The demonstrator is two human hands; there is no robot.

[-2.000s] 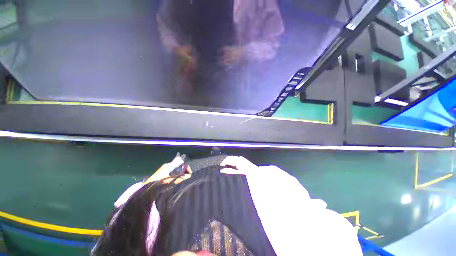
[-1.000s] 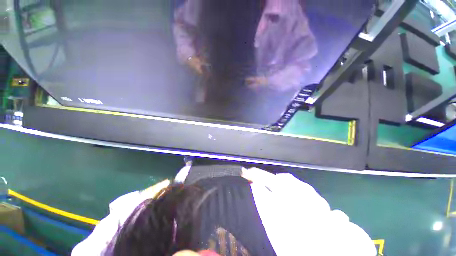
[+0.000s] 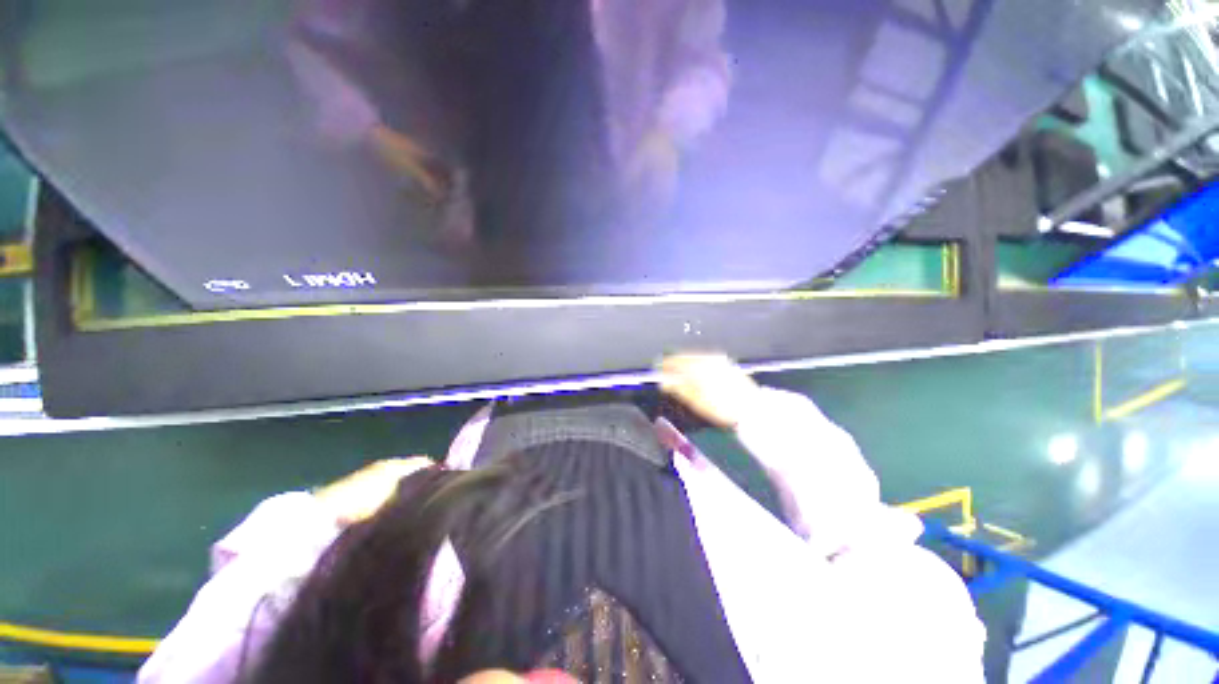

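A large television set (image 3: 535,160) stands in front of me with a dark, glossy screen that mirrors my body and arms. Small white upside-down text, which looks like HDMI 1, shows at its lower left. The set stands on a black pallet (image 3: 401,350). My right hand (image 3: 701,385) is at the pallet's front edge, blurred, with its fingers forward; whether it touches or holds anything is unclear. My left hand (image 3: 378,486) is lower left, away from the pallet, its fingers partly hidden behind dark hair; what it holds cannot be seen.
A metal-edged line runs across in front of my body. More dark pallet padding (image 3: 1067,167) and a blue panel (image 3: 1150,241) lie at the right. A blue rail (image 3: 1069,595) is at the lower right. Yellow lines (image 3: 74,639) mark the green floor.
The view has shifted. White text has appeared on the screen since the oldest frame. My right hand has moved forward from my waist to the pallet edge. My left hand has moved outward to the left.
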